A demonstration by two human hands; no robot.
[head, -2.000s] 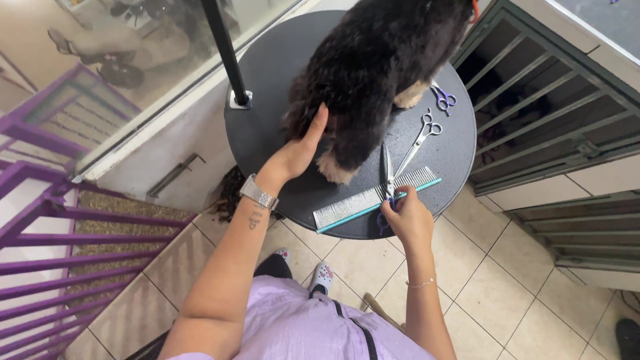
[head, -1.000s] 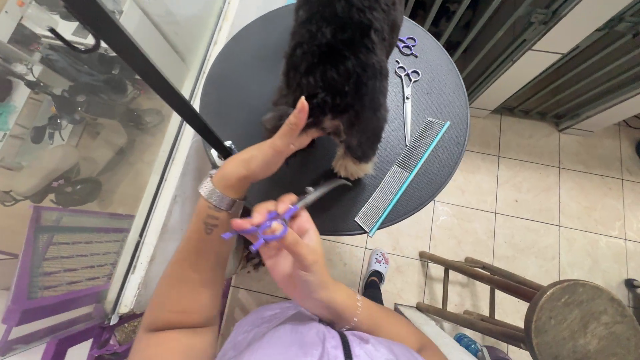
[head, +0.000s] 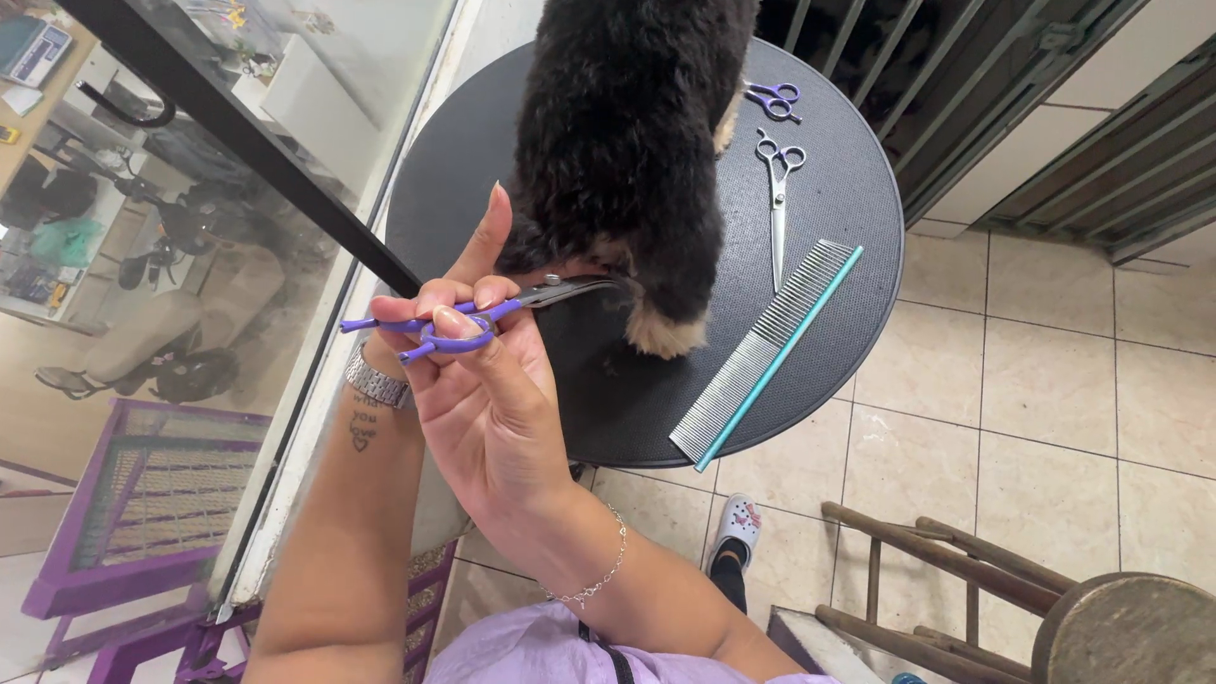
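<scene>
A black dog with tan paws [head: 627, 142] stands on a round black grooming table [head: 456, 152]. My right hand [head: 499, 408] holds curved shears with purple handles [head: 465, 328], thumb and fingers in the rings; their dark blades lie beside the dog's rear leg, above the tan paw. My left hand [head: 486, 233], with a watch on the wrist, is at the dog's hindquarters behind my right hand; its thumb is raised and the rest is mostly hidden. A metal comb with a teal spine [head: 769, 356], silver scissors [head: 779, 204] and purple-handled scissors [head: 774, 100] lie on the table.
A black metal post [head: 247, 142] slants down to the table's left side, next to a glass pane. A wooden stool [head: 1121, 632] stands at the lower right on the tiled floor. Barred cage doors [head: 883, 57] are at the upper right, and a purple gate [head: 142, 494] is at the lower left.
My right hand was at the comb with shears two seconds ago; it is now by the dog's rear leg, crossing in front of my left wrist. The view has shifted.
</scene>
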